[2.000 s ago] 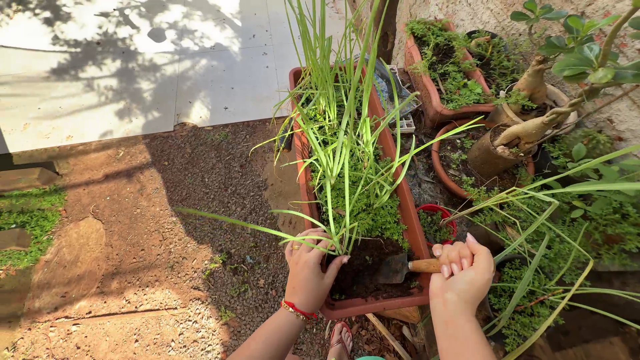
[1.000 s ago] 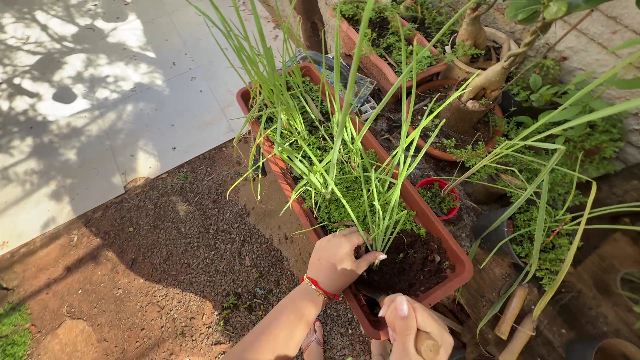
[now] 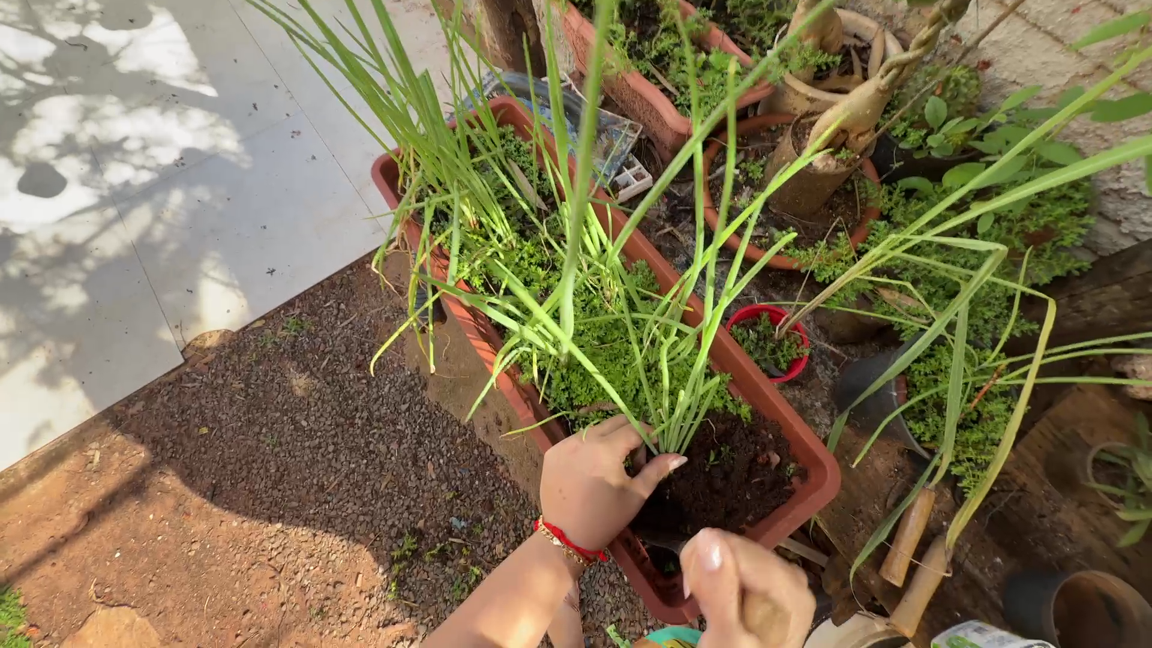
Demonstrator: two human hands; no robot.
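Observation:
A long terracotta-coloured planter box (image 3: pixel 792 432) holds dark soil (image 3: pixel 733 472), low leafy greenery (image 3: pixel 594 360) and clumps of long green stalks (image 3: pixel 675 396), which look like green onions. My left hand (image 3: pixel 598 477), with a red bracelet at the wrist, has its thumb and fingers at the base of the nearest clump, by the soil. My right hand (image 3: pixel 747 589) is closed around the wooden handle of a hand trowel at the planter's near end. The trowel's blade is mostly in shadow, low in the near corner of the planter.
Beyond the planter stand another planter (image 3: pixel 643 99), a round pot with a thick-stemmed plant (image 3: pixel 810 180) and a small red pot (image 3: pixel 796 364). At the right are wooden tool handles (image 3: pixel 909 540) and a dark pot (image 3: pixel 1089 612). Gravel (image 3: pixel 342 441) and white paving (image 3: pixel 225 198) lie left.
My right hand and the trowel have moved from the planter's right side to its near end. My left hand stays at the stalks' base. The view has turned.

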